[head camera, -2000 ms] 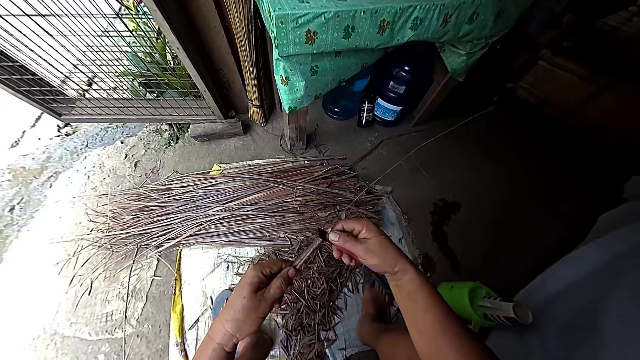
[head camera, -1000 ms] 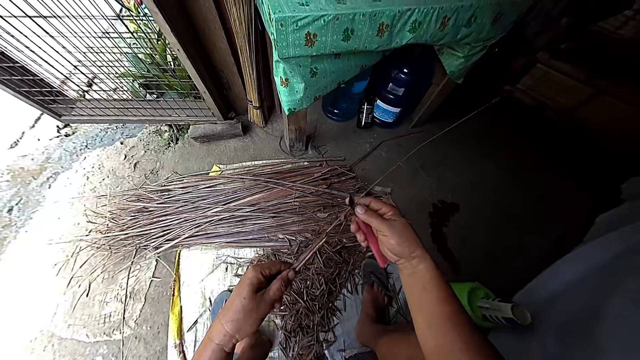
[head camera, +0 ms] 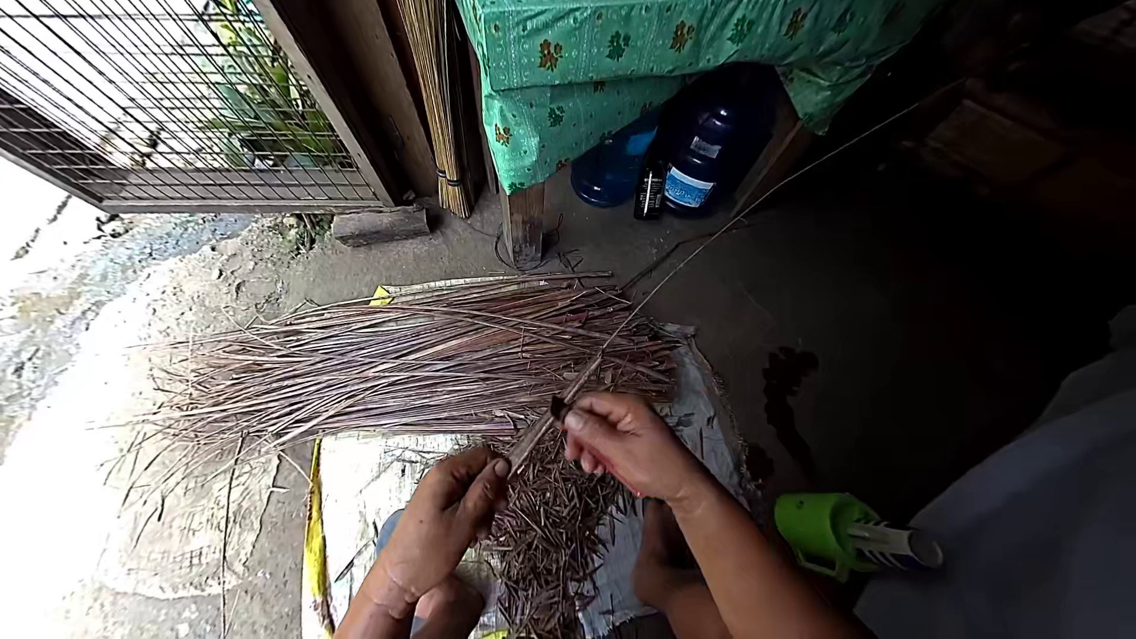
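Observation:
My left hand (head camera: pixel 457 506) pinches the near end of a long thin leaf strip with its midrib (head camera: pixel 581 377), which slants up to the right. Closed around the handle of a small cutting tool, my right hand (head camera: pixel 626 444) holds its dark blade (head camera: pixel 559 407) against the strip, just ahead of my left fingertips. Only a bit of the red handle shows; the palm hides the rest. Beyond both hands lies a large heap of long dry leaf strips (head camera: pixel 399 364). Short brown scraps (head camera: pixel 550 541) are piled below my hands on a pale woven sack (head camera: pixel 382 479).
A table with a green patterned cloth (head camera: pixel 603 53) stands ahead, with blue water jugs (head camera: pixel 701 160) and a small dark bottle (head camera: pixel 650 191) under it. A tied bundle of thin sticks (head camera: pixel 439 106) leans beside a wire-mesh gate (head camera: pixel 222 115). At right is a green plastic container (head camera: pixel 821 532).
My right hand with the tool has come back down toward my left hand from farther up the strip. My left hand stays in nearly the same place.

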